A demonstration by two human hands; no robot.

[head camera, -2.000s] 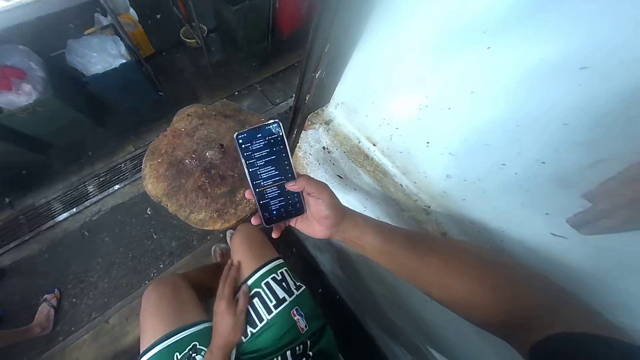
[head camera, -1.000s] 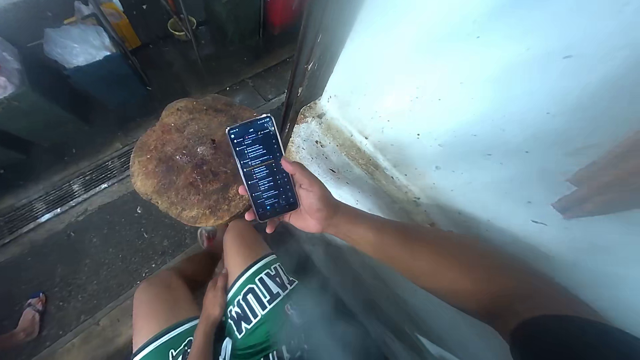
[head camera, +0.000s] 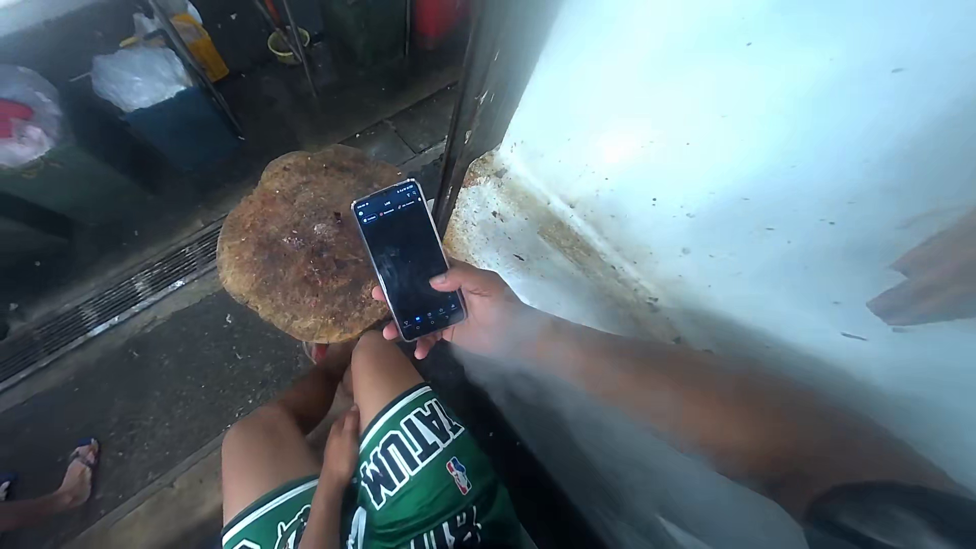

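My right hand (head camera: 476,305) holds a smartphone (head camera: 410,259) upright, its thumb over the lit dark screen, which bears small writing. Behind the phone is a large round chopping block of worn wood (head camera: 305,244), its top stained brown. My left hand (head camera: 343,446) rests at the inner side of my thigh, between the bare legs; its fingertips are partly hidden, and nothing shows in it. Green shorts (head camera: 419,450) with white lettering cover my lap.
A stained white panel (head camera: 724,191) fills the right side. Bins with plastic bags (head camera: 141,76) and a small yellow basket (head camera: 288,47) stand at the upper left. A metal floor grate (head camera: 145,286) runs past the block. Another person's sandalled foot (head camera: 78,473) is at lower left.
The phone's screen has gone from rows of text to a mostly blank dark page. My left hand has moved off the top of the thigh to its inner side.
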